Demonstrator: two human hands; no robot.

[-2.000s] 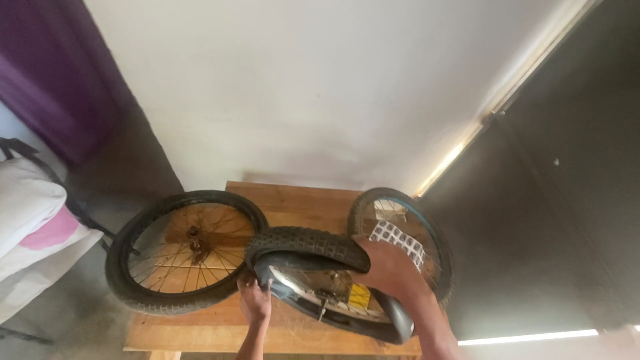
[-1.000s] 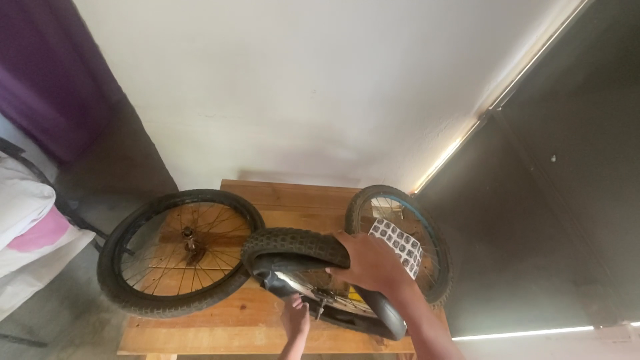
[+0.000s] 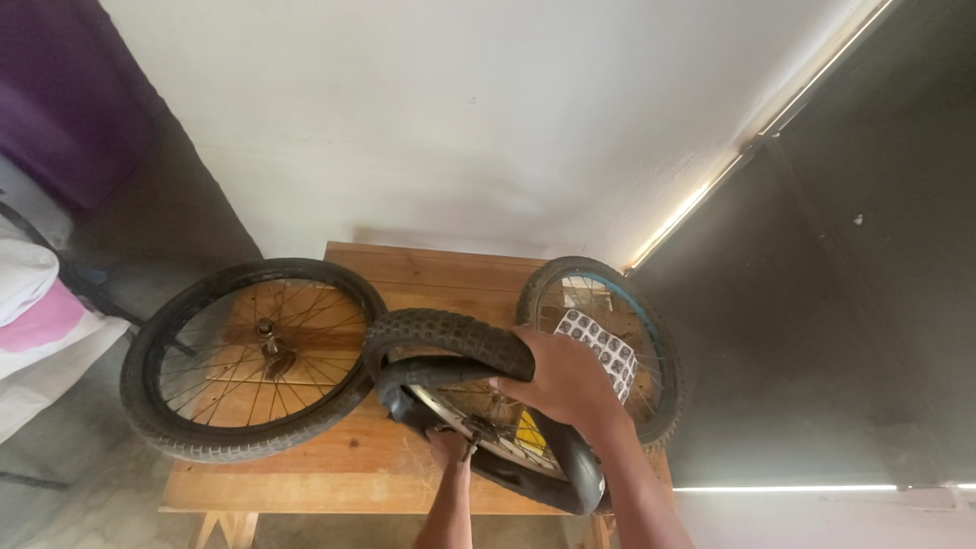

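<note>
A knobby bicycle tire (image 3: 450,328) stands partly off a spoked wheel's silver rim (image 3: 488,438) at the table's front middle. My right hand (image 3: 560,374) grips the tire's upper right side, thumb at its inner edge. A black inner tube (image 3: 576,465) hangs out of the tire and loops around the rim. My left hand (image 3: 450,446) is at the wheel's lower left, by the tube and the axle end; its fingers are partly hidden, so its hold is unclear. A yellow piece (image 3: 530,433) shows behind the spokes.
A black-rimmed wheel with its tire (image 3: 221,450) lies at the left of the wooden table (image 3: 343,492), overhanging its edge. Another wheel with a blue rim (image 3: 648,328) lies at right, under a sheet of round patches (image 3: 602,351). A white wall and dark door panel stand behind.
My left hand has moved right and inward, from the tire's left side to near the axle. My right hand has shifted left along the tire's top.
</note>
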